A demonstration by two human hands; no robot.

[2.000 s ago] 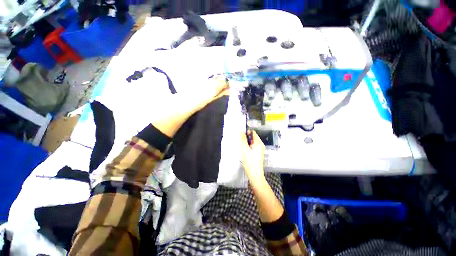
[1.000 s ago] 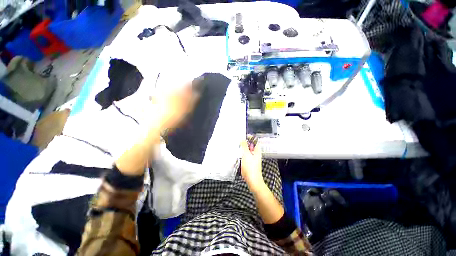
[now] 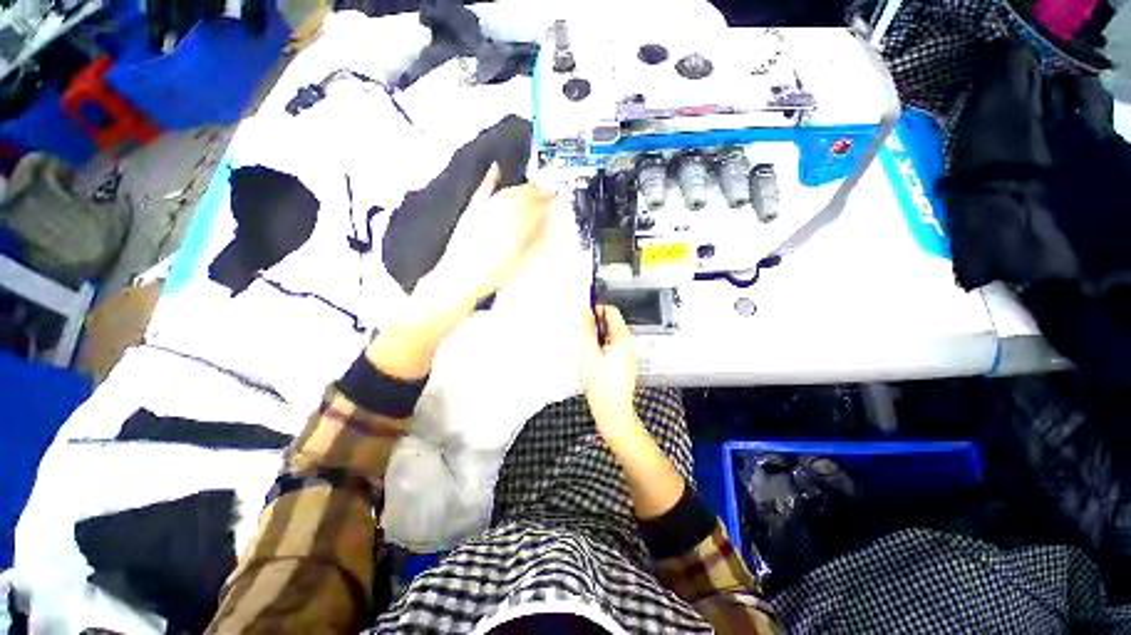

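A white fabric panel with large black patches (image 3: 461, 199) lies over the table and hangs toward the lap. The overlock machine (image 3: 732, 106) stands at the right, its dark needle area beside the panel's edge. My left hand (image 3: 496, 236) lies on the panel just left of the needle area, fingers pointing at it, thumb raised. My right hand (image 3: 609, 360) is at the table's front edge below the needle area. Its fingers are closed on a small dark object (image 3: 602, 325), perhaps thread snips; its shape is hard to see.
Dark scraps (image 3: 465, 44) lie at the back of the table. A blue crate (image 3: 856, 457) with dark cloth stands below the table at the right. Black garments (image 3: 1023, 186) hang at the far right. A checked cloth (image 3: 546, 571) covers the lap.
My left hand swept left over the panel, then came back beside the needle area. The black patches have shifted on the table. My right hand has stayed near the front edge.
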